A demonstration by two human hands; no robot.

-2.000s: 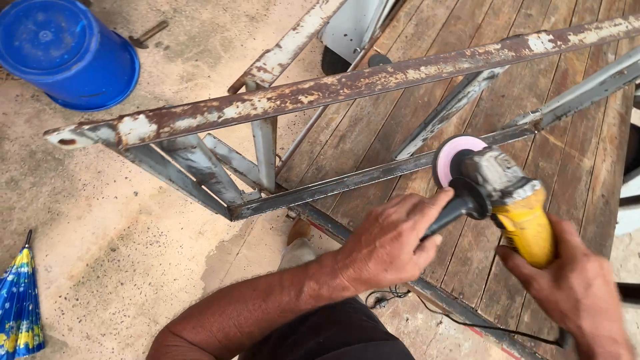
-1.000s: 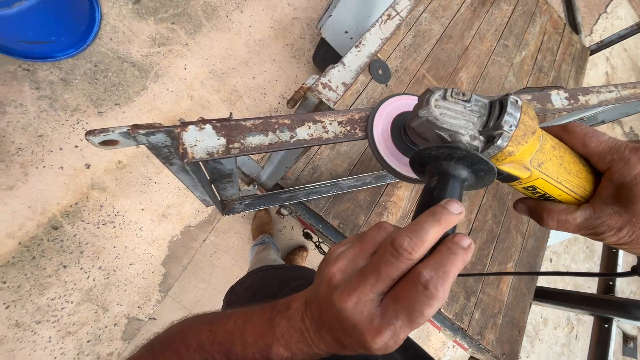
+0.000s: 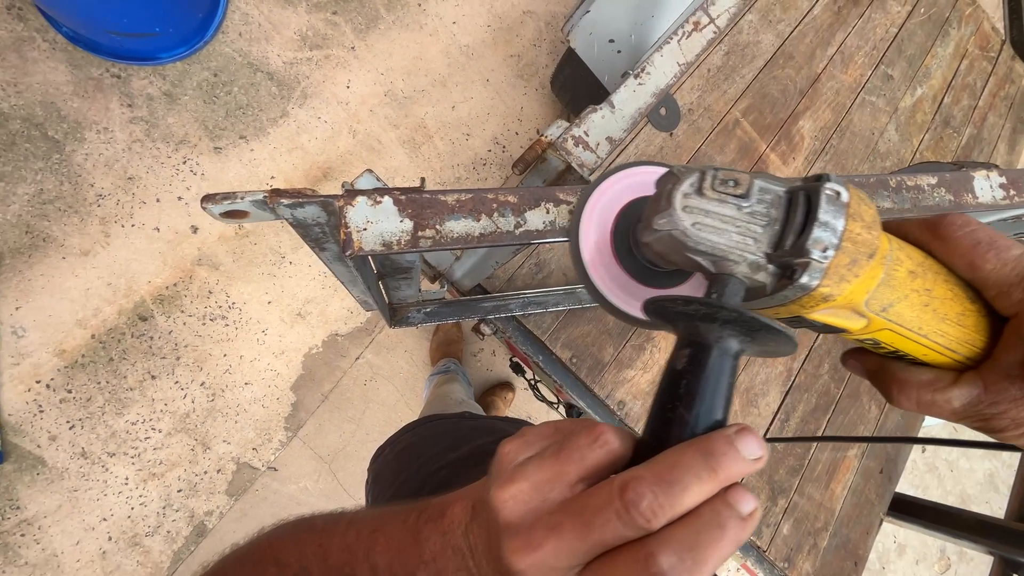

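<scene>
My left hand (image 3: pixel 616 504) is wrapped round the black side handle (image 3: pixel 692 392) of a yellow DeWalt angle grinder (image 3: pixel 904 280). Around the rear of its yellow body is my right hand (image 3: pixel 960 320), partly cut off by the right edge. The pink-faced disc (image 3: pixel 624 240) overlaps the rusty upper bar of a welded steel frame (image 3: pixel 480 216) in the view; whether they touch I cannot tell. Flaking pale paint covers parts of that bar, and a lug with a hole (image 3: pixel 234 214) sticks out at its left end. A darker lower bar (image 3: pixel 496 304) runs below it.
Wooden planks (image 3: pixel 800 104) lie under the frame. A second rusty bar (image 3: pixel 648 88) and a loose dark disc (image 3: pixel 664 113) are beyond it. A blue bucket (image 3: pixel 136 32) is at the top left. A black cable (image 3: pixel 880 440) crosses the planks; my boots (image 3: pixel 446 344) stand on concrete.
The grinder, held in both hands throughout, appears nearer and turned compared with two seconds ago. Its disc has gone from beside the lower bar to over the upper bar. The view has shifted.
</scene>
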